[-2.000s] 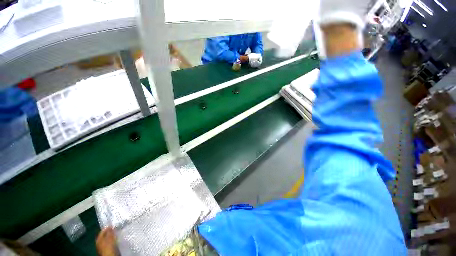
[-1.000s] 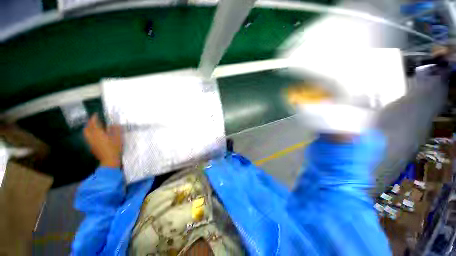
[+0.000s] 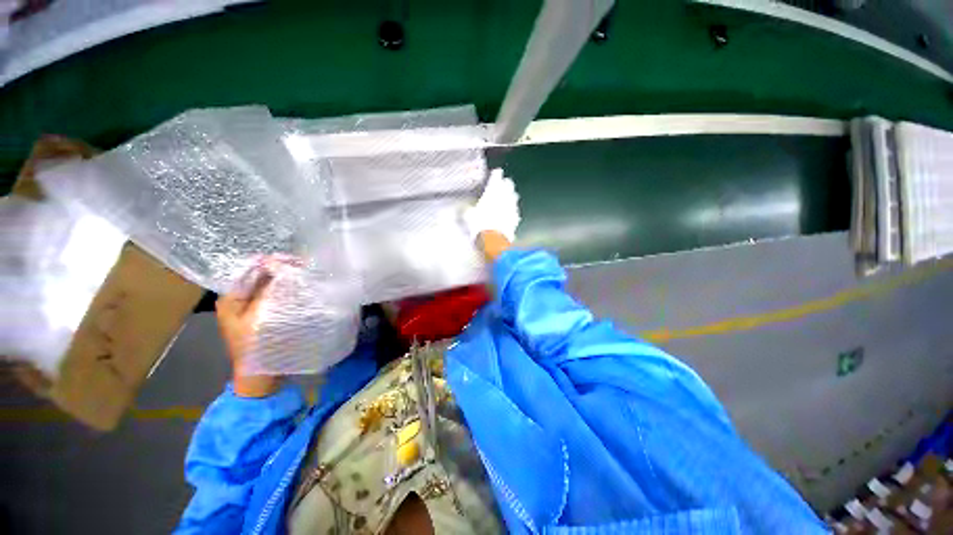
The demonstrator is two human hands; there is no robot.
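Observation:
A wide, clear bubble-wrap pouch sheet (image 3: 214, 193) spreads over the bench's left part, towards the carton. My bare left hand (image 3: 246, 324) holds its near edge, with part of the sheet folded over the fingers. A flat stack of bubble pouches (image 3: 408, 225) lies on the dark green bench beside it. My right hand (image 3: 494, 212), in a white glove, is at the stack's right edge. Whether its fingers hold anything is unclear.
An open brown carton (image 3: 123, 334) with white packing stands at the left. A green conveyor belt (image 3: 293, 63) with small black units runs beyond the bench (image 3: 669, 193). A grey frame post (image 3: 549, 68) rises by the stack. White stacked trays (image 3: 925, 193) are at the right. Something red (image 3: 439, 313) is below.
The view has swung down and left. My right hand has come from the far right to the stack's edge. My left hand has taken hold of a bubble sheet, now spread leftward.

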